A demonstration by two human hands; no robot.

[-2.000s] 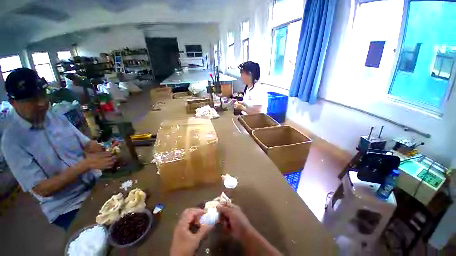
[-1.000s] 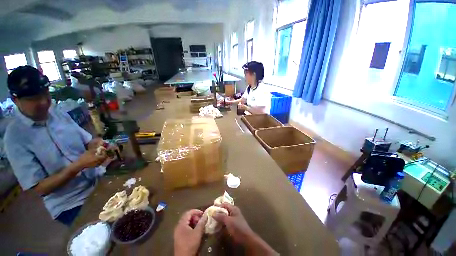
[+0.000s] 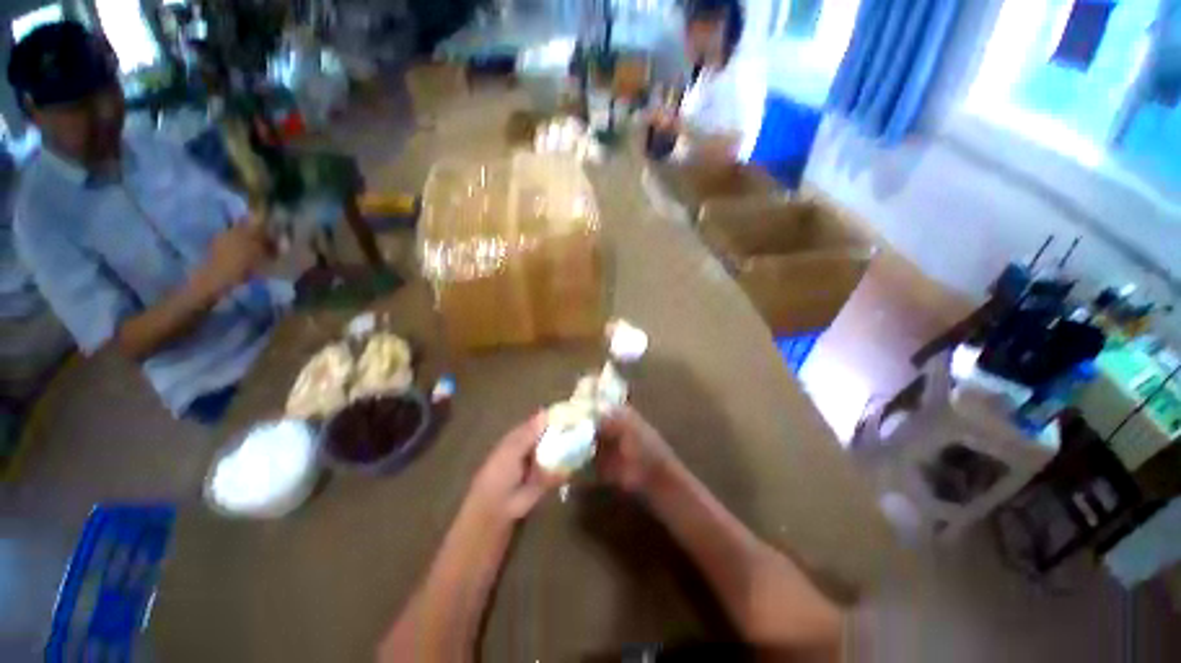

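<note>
My left hand (image 3: 518, 469) and my right hand (image 3: 628, 447) hold a cream-white fabric toy skin (image 3: 567, 438) between them, above the brown table. The fabric looks cupped over the fingers; blur hides its details. Another cream piece (image 3: 606, 389) is just behind it, close to my right hand; I cannot tell whether it is held. A separate white piece (image 3: 628, 341) lies farther back. At the left stand a clear bowl of white bits (image 3: 263, 469) and a bowl of dark red-brown pieces (image 3: 376, 427), with a cream pile of skins (image 3: 350, 372) behind.
A taped carton (image 3: 516, 259) stands mid-table. A small blue-white object (image 3: 444, 389) lies by the dark bowl. A person (image 3: 143, 233) sits left by a green press (image 3: 311, 207); another person (image 3: 712, 91) sits farther back. Open cartons (image 3: 790, 253) stand right, a blue crate (image 3: 110, 583) lower left.
The camera has tilted down, so the table and bowls sit higher in view and a blue crate shows lower left. The held skin now shows a smooth, rounded white face; both hands still hold it.
</note>
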